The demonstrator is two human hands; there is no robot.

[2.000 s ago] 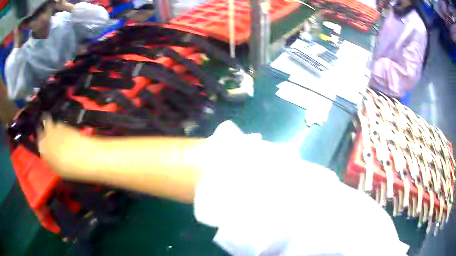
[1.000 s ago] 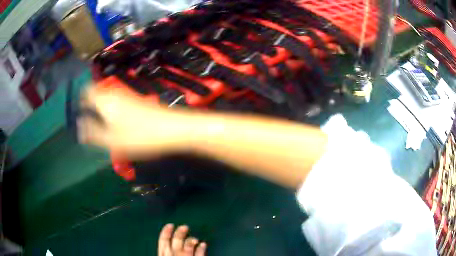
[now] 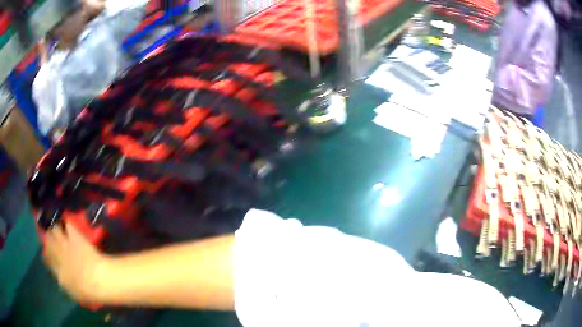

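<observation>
Black strapped watches point(image 3: 191, 134) cover a red tray point(image 3: 137, 150) at the left, straps lying across it and over its edges. My right hand point(image 3: 73, 268) is at the tray's near left corner, touching or right beside the straps there. The hand is blurred and its fingertips are hidden, so whether it grips a watch cannot be told. My bare forearm and white sleeve cross the bottom of the view. My left hand is not in view.
Cream-strapped watches point(image 3: 529, 185) lie on a red tray at the right. Papers point(image 3: 415, 96) lie on the green bench point(image 3: 332, 185). A small glass or metal object point(image 3: 325, 110) stands beside the black watches. A metal upright point(image 3: 348, 41) rises behind. One person point(image 3: 80, 80) is far left, another point(image 3: 526, 57) far right.
The view swung left, then back right. A second ago my right hand was off the tray's left end with something dark, and my left fingers showed at the bottom; now they are out of view.
</observation>
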